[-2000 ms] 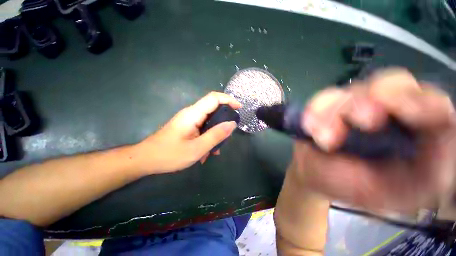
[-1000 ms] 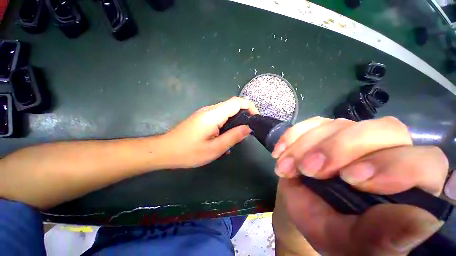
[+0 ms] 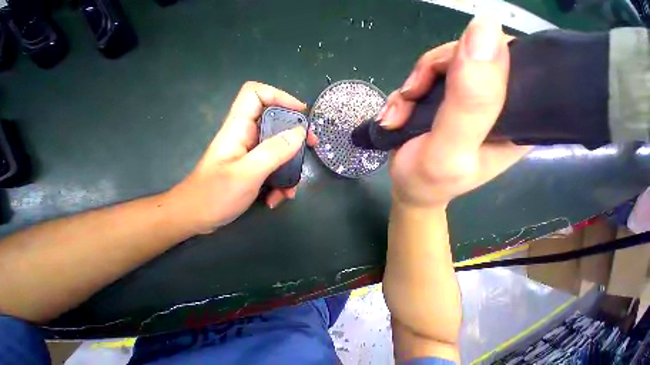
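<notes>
My left hand (image 3: pixel 239 160) holds a dark grey rounded housing (image 3: pixel 286 146), flat face up with corner holes, just left of the screw dish. My thumb lies across the face. My right hand (image 3: pixel 456 121) grips the thick black electric screwdriver (image 3: pixel 556 89), which has a pale band at its rear. Its black nose is over the right part of the round dish (image 3: pixel 349 100). The dish holds silvery screws in its upper part and shows a dotted, perforated surface lower down. The bit's tip cannot be made out.
Black housings (image 3: pixel 109 27) lie at the upper left of the green worktop (image 3: pixel 207 50), with another (image 3: pixel 10 153) at the left edge. Loose screws lie above the dish. A white rail (image 3: pixel 509 14) runs behind. A black cord (image 3: pixel 556 255) crosses at lower right, above cardboard boxes (image 3: pixel 595 256).
The screwdriver nose has left the housing and is now at the dish. My left hand has moved left, and the housing's flat face now shows.
</notes>
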